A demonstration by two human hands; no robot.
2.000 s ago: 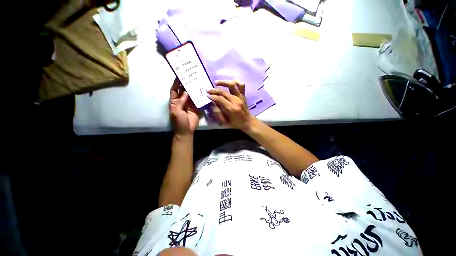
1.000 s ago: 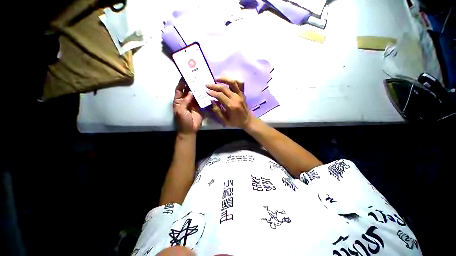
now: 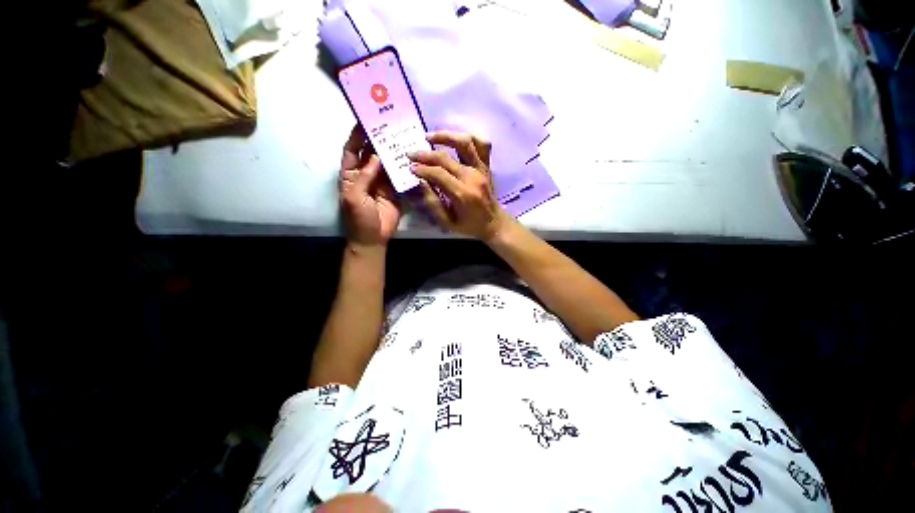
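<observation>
A lit smartphone with a pink-white screen and dark reddish edge is tilted over the table's front part. My left hand holds its lower left side from below, some fingers hidden behind it. My right hand is at the phone's lower right, a fingertip at the screen; whether it also grips the phone's edge is hard to tell. Purple cut pieces lie in a layered stack under and beyond the phone and my right hand.
A brown bundle and a crumpled white piece lie at left on the white table. Yellowish strips lie at far right. An iron and a clear plastic bag are at the right edge.
The phone's screen has changed from a white page with text lines to a pinkish one with a red round mark. The view has shifted slightly; both hands keep their places at the phone.
</observation>
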